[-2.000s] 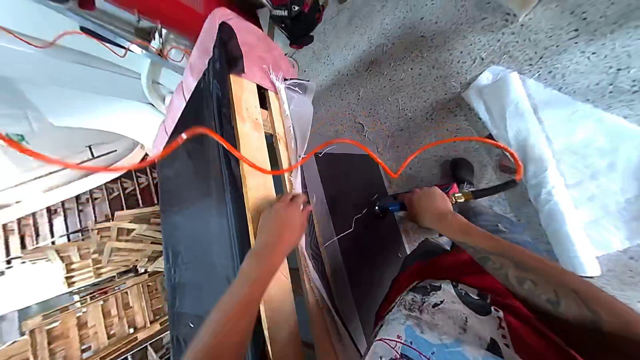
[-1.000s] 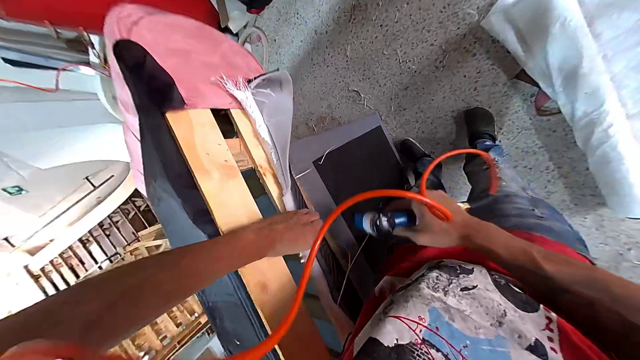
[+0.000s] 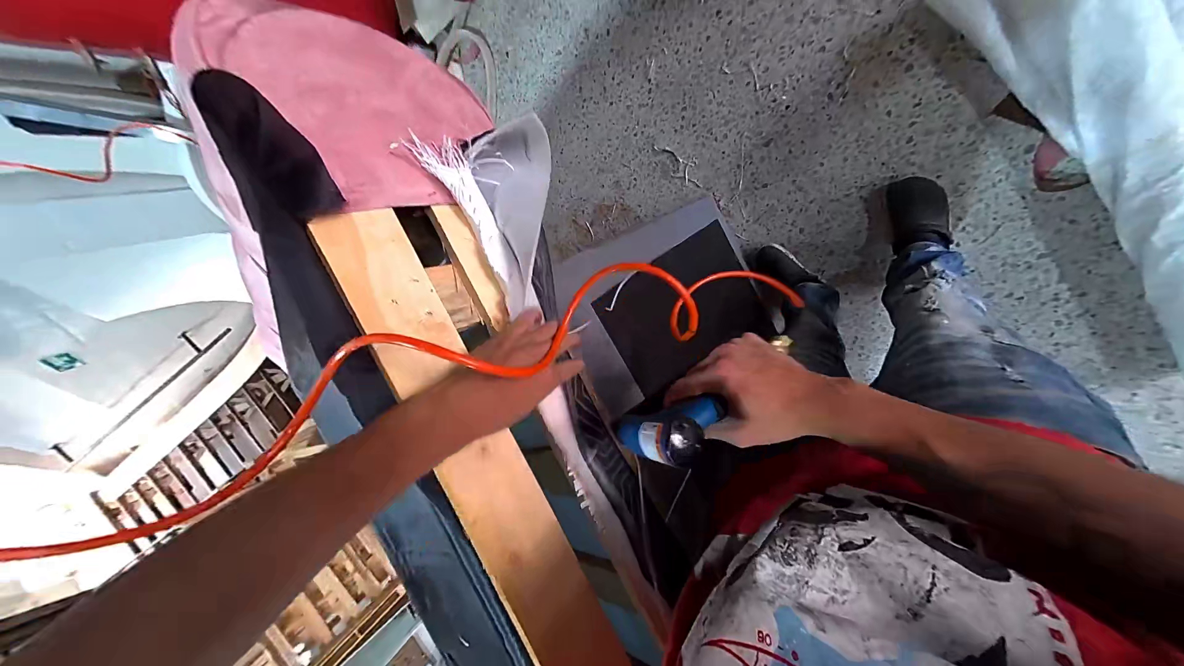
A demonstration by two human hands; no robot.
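Observation:
A long wooden furniture frame (image 3: 407,305) runs down the middle, with dark upholstery fabric (image 3: 421,546) along its left side and pink fabric (image 3: 361,111) over its far end. My left hand (image 3: 523,356) lies over the frame's right rail with fingers spread, at the edge of a strip of frayed white fabric (image 3: 476,199). A loose grey cloth flap (image 3: 518,171) hangs just beyond it. In my right hand (image 3: 754,393) is a blue pneumatic tool (image 3: 666,435), held low near my waist. An orange air hose (image 3: 444,353) loops across my left arm; its far end drops near my right hand.
A grey and black panel (image 3: 671,314) lies to the right of the frame. Thread scraps are scattered on the speckled floor (image 3: 666,120). White sheeting (image 3: 1101,111) hangs at the upper right. Stacked wooden frames (image 3: 324,592) stand at the lower left, and my shoes (image 3: 918,213) are on the floor.
My left hand has gone from closed fingers at the rail to spread fingers at the fabric edge. The orange hose has shifted and coiled differently. The view has moved.

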